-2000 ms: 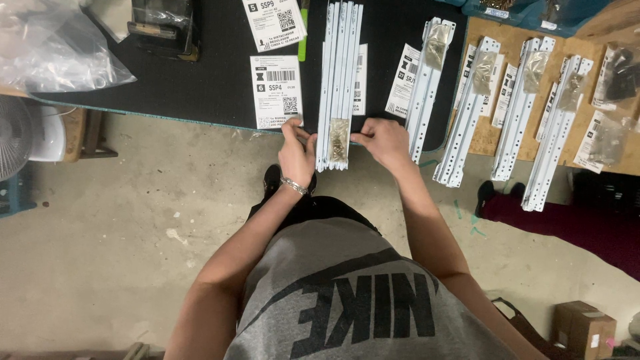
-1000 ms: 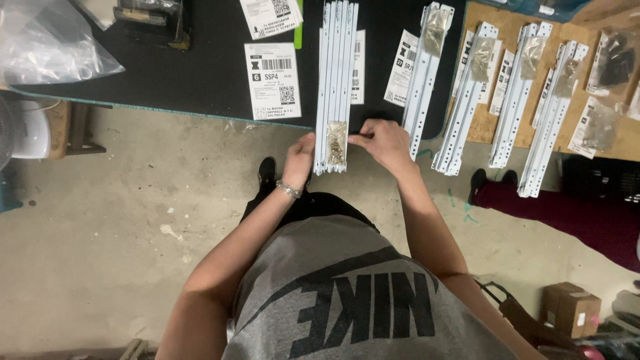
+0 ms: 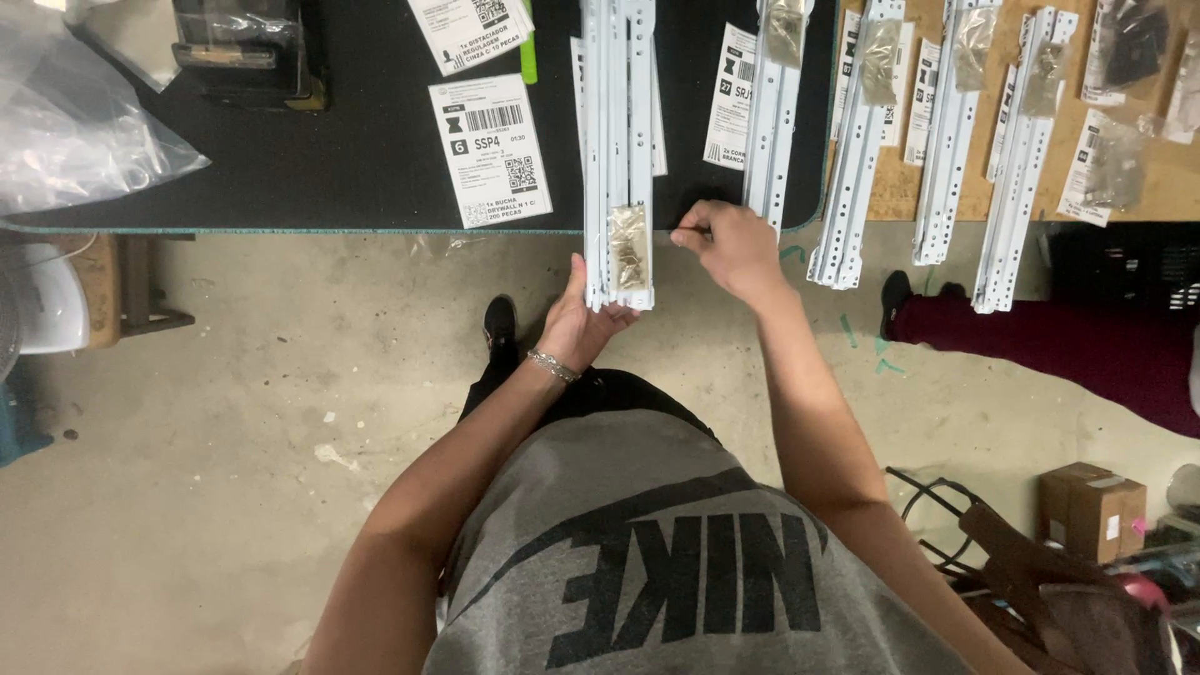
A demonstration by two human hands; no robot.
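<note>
My left hand supports the near end of a bundle of white metal drawer slides, its fingers underneath and the thumb along the left side. A small clear bag of screws lies on that end, which juts past the edge of the black table mat. My right hand is a little to the right of the bundle, not touching it, thumb and index finger close together; whether it holds something is unclear. Beside it lies another set of slides with its own bag, over a printed label.
More slide sets with bags lie across the wooden tabletop at right. Labels and a clear plastic bag are on the left. Another person's leg shows at right, above a cardboard box lower down.
My right hand has come away from the bundle's side and moved right. My left hand has shifted from the bundle's left side to beneath its near end.
</note>
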